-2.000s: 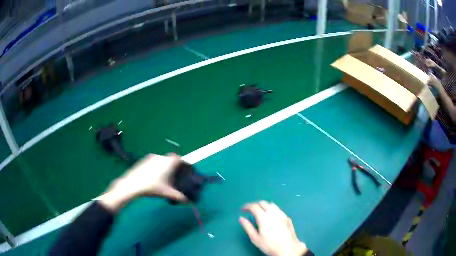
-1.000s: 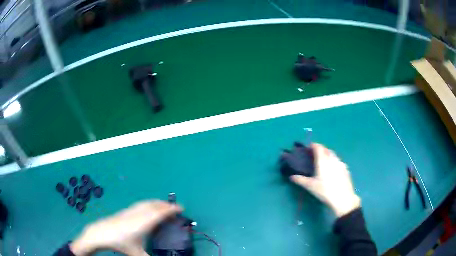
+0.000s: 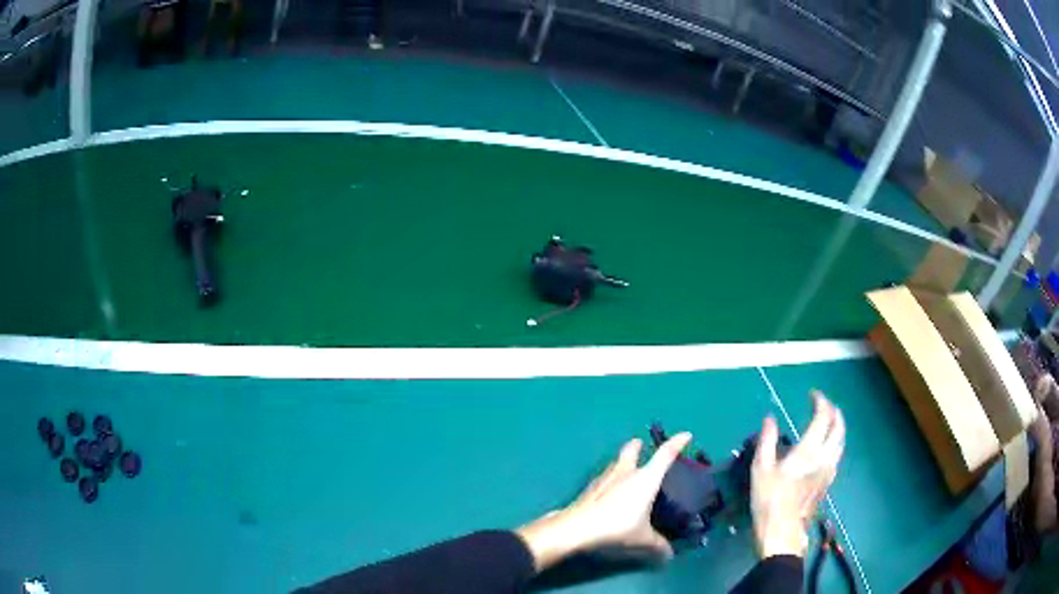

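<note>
My left hand point(image 3: 610, 501) is around a black housing point(image 3: 688, 501) low on the green bench, thumb and fingers on its near left side. My right hand point(image 3: 797, 478) is just to the right, its spread fingers around a second black housing point(image 3: 741, 462), which the hand partly hides. The two housings sit close side by side; I cannot tell if they touch. The undersides of both are hidden.
On the conveyor belt lie a housing with a handle point(image 3: 200, 238) and a shorter unit with leads point(image 3: 566, 274). Black round caps point(image 3: 91, 450) lie at left. Pliers point(image 3: 827, 557) lie beside my right hand. An open cardboard box point(image 3: 941, 389) and part of a person point(image 3: 1045, 464) are at right.
My left hand and its housing have moved right, beside the other housing. My right hand stays at the second housing, with its fingers now more spread. The camera view has shifted.
</note>
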